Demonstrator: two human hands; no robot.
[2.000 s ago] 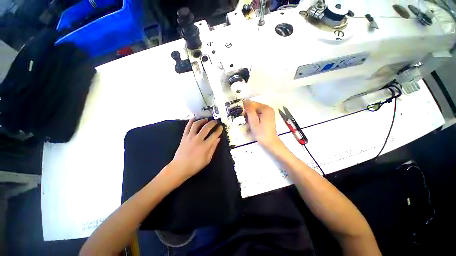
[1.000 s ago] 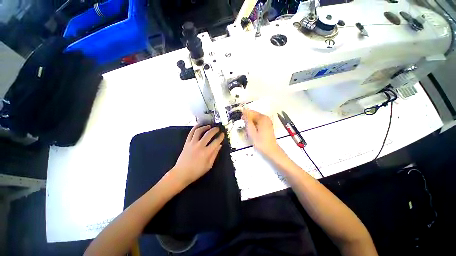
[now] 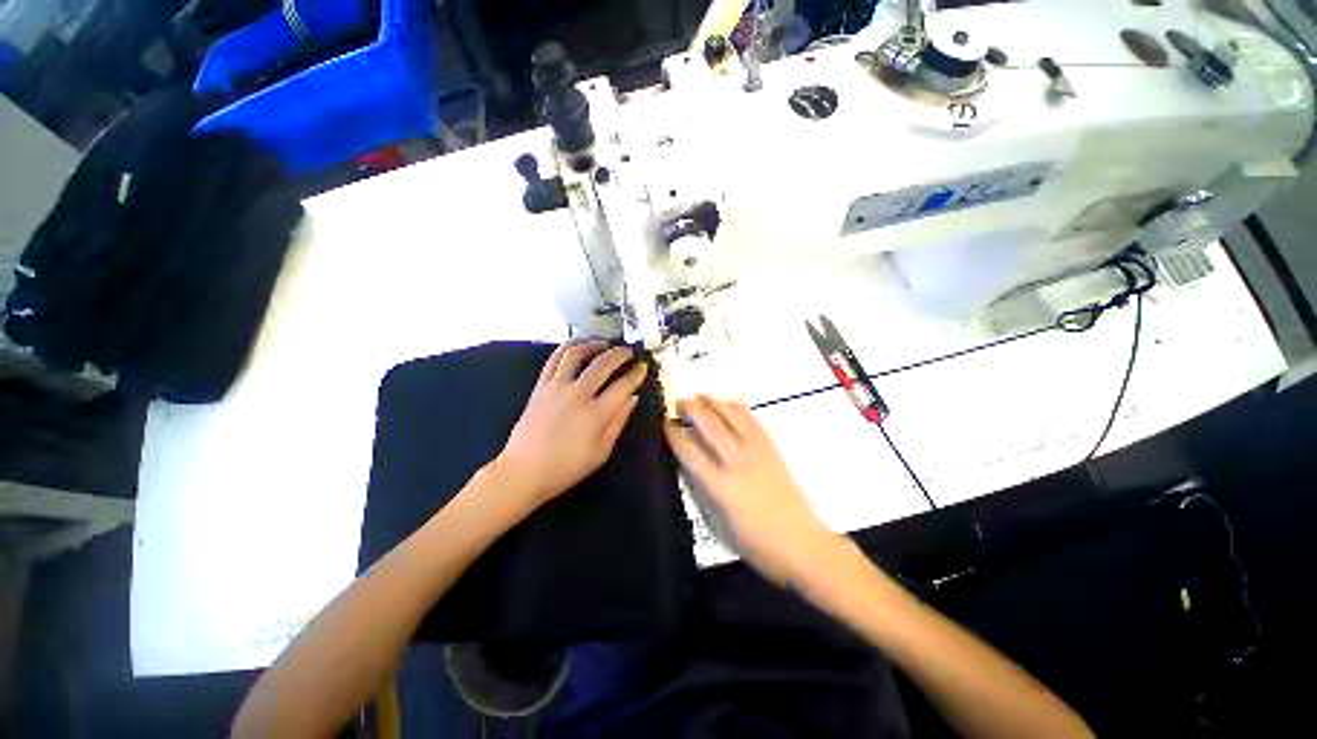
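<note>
A black fabric panel with rounded corners lies flat on the white table, its far right corner at the needle area of the white sewing machine. My left hand lies on the panel's far right part, fingers spread, fingertips just short of the needle area. My right hand is at the panel's right edge, nearer me than the needle, with fingertips at that edge. Whether the fingers pinch the edge cannot be told. The panel's near edge reaches over the table's front edge.
Red-handled snips lie right of the needle. A stack of black pieces is at the table's left end, with a blue crate behind. A dark cable hangs at right. A round bin is below the front edge.
My right hand has moved from beside the machine head down toward me, to the panel's right edge. My left hand stays on the panel, which has shifted little.
</note>
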